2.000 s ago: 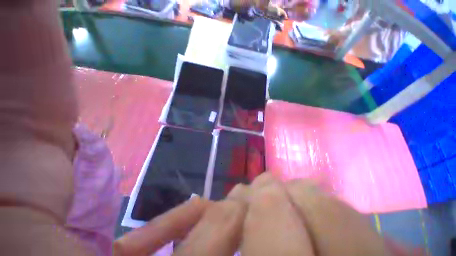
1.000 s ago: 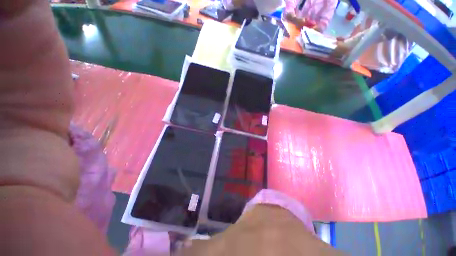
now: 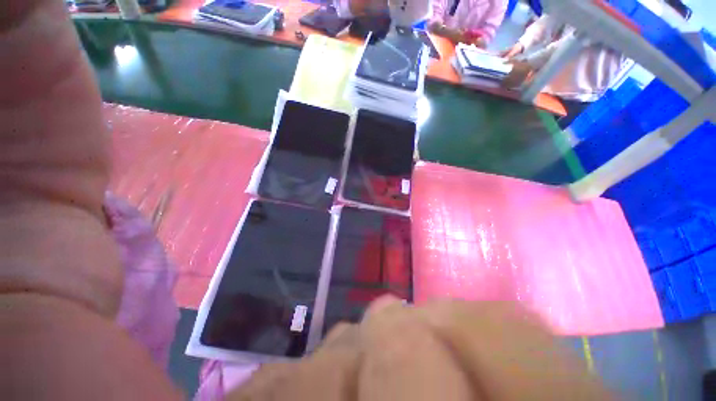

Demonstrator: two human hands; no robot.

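Note:
Four dark, glossy tablets lie two by two on white sleeves: near left (image 3: 271, 274), near right (image 3: 365, 258), far left (image 3: 305, 149), far right (image 3: 381, 157). White labels show on three of them. A blurred hand, apparently my right hand (image 3: 416, 352), is at the bottom edge with fingers bent. It covers the near right tablet's lower end; whether it touches or grips it is hidden. A large blurred skin-coloured shape with a pink sleeve beside it fills the left side; I cannot tell whether it is my left hand.
The bench has a shiny pink cover (image 3: 534, 251). Beyond it runs a dark green belt (image 3: 204, 86), bridged by a pale yellow board (image 3: 323, 66) beside stacked tablets (image 3: 389, 66). People's arms, a white post (image 3: 628, 164) and blue crates (image 3: 683, 196) are at the back and right.
The bottom hand first drew down, uncovering the near tablets' lower ends, then came back up over the near right one. The tablets have kept their arrangement; the view has shifted slightly.

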